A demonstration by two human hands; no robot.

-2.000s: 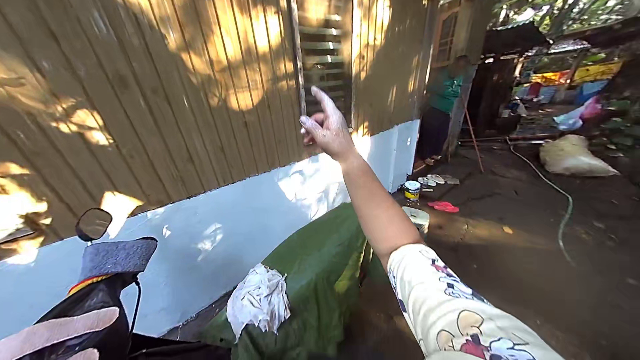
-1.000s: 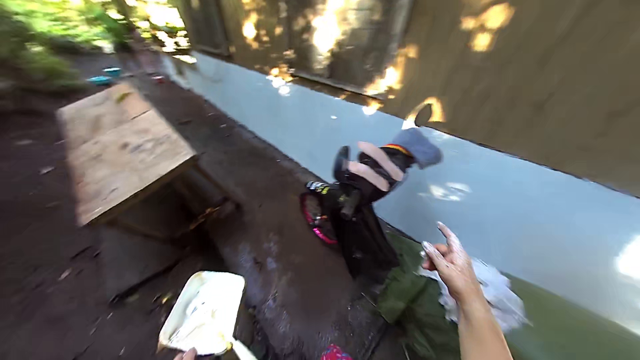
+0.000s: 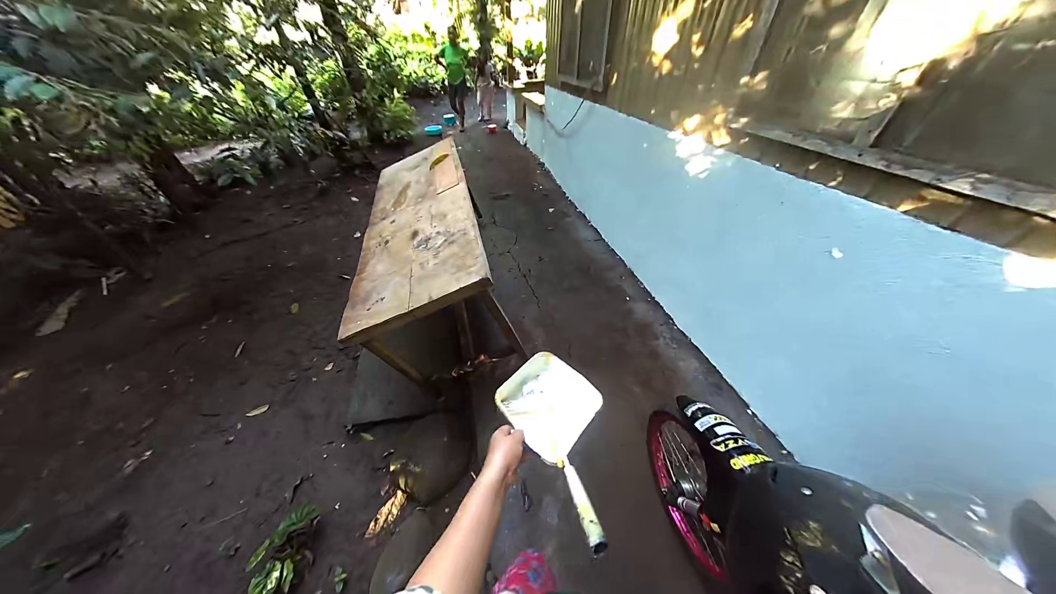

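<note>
My left hand (image 3: 505, 452) grips the edge of a square white plastic tray (image 3: 551, 404) smeared with pale paint. A paint-spotted handle (image 3: 584, 507), probably of a brush or roller, sticks out from the tray's near corner; its head cannot be made out. The tray is held over the dark walkway, between the wooden table and a motorcycle. My right hand is outside the view. To the right runs the house wall, its lower part painted light blue (image 3: 742, 239).
A wooden table (image 3: 425, 239) stands ahead on the left. A motorcycle's front wheel (image 3: 681, 487) and dark body (image 3: 825, 528) are at the lower right by the wall. Two people (image 3: 454, 70) stand far down the path near small basins (image 3: 434, 130). Trees line the left.
The view has swung left along the wall. My right hand, raised with a finger extended in both earlier frames, has left the view. The tray is now seen farther forward, in my left hand.
</note>
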